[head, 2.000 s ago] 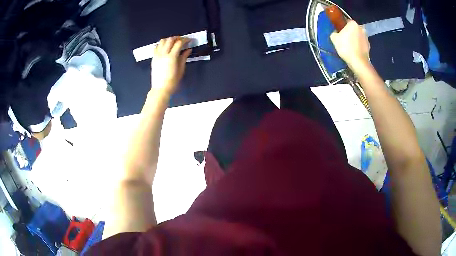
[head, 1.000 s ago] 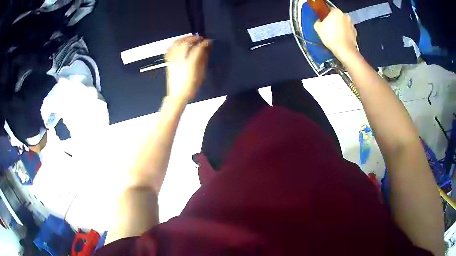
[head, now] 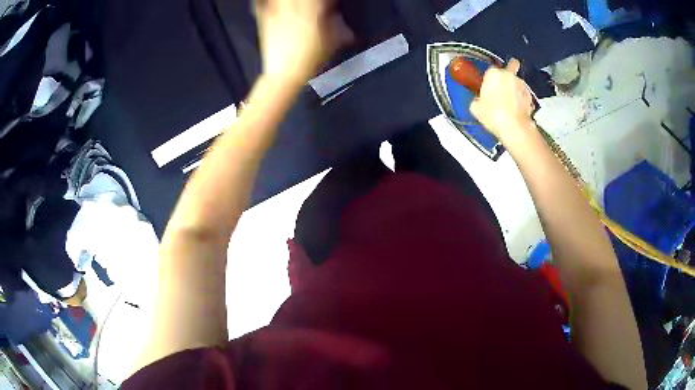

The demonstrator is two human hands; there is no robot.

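Observation:
My right hand (head: 503, 99) is closed on the orange-brown handle of the steam iron (head: 465, 103), which has a blue body and a pointed metal edge, near the front edge of the dark cloth. My left hand (head: 301, 34) is blurred and cut off by the top edge; its fingers cannot be made out. Interfacing strips lie on the dark garment panels (head: 152, 68): a white strip (head: 194, 135) at left, partly behind my left forearm, a pale grey strip (head: 360, 65) in the middle, and another pale strip (head: 465, 13) at the top. Thin pale lines show below two strips.
A pile of dark pieces (head: 46, 175) is at left beside a crumpled white and grey heap (head: 114, 236). The yellow hose (head: 632, 240) runs from the iron to the right edge. A blue crate (head: 646, 206) is on the pale floor at right. White scraps (head: 577, 24) lie at the table's right.
The view has turned and shifted. The iron has moved off the interfacing strips to the front edge of the cloth. My left hand has moved forward, away from the white strip.

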